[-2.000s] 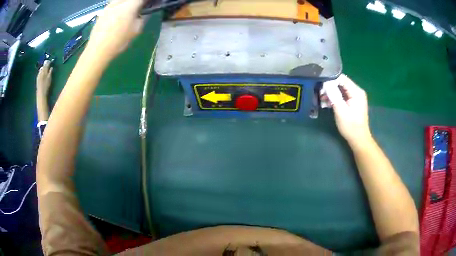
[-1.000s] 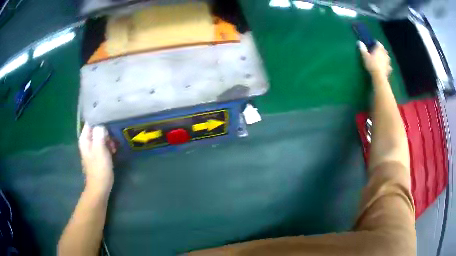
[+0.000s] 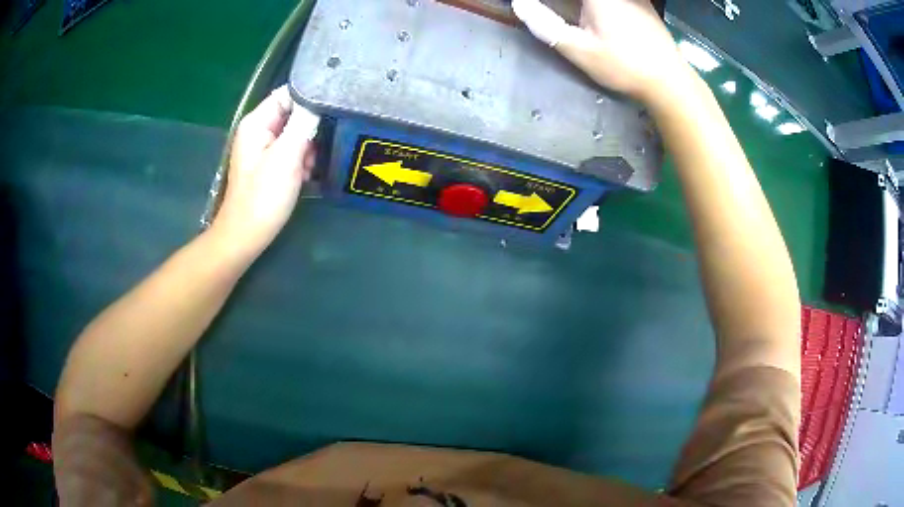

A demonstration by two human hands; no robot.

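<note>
The press has a grey metal plate (image 3: 466, 92) on a blue base. A label panel (image 3: 377, 149) with yellow arrows and a red round button (image 3: 463, 200) faces me. My left hand (image 3: 266, 168) is at the base's left side, just under the plate's corner, with bent fingers and white covers on fingertips; what the fingertips touch is hidden. My right hand (image 3: 620, 45) reaches over the plate's back edge at the nest, cut off by the top edge. Whether it holds anything cannot be told. Only a brown strip of the nest (image 3: 486, 10) shows.
A yellowish hose (image 3: 238, 109) runs left of the press. A small white tag (image 3: 588, 219) is at the base's right side. A red ribbed tray (image 3: 828, 386) and a black block (image 3: 857, 238) are at the right. Dark parts (image 3: 84, 12) lie at the upper left.
My right hand has moved from a dark phone part at the far right to the back of the press. My left hand stays at the base's left side. The view has turned.
</note>
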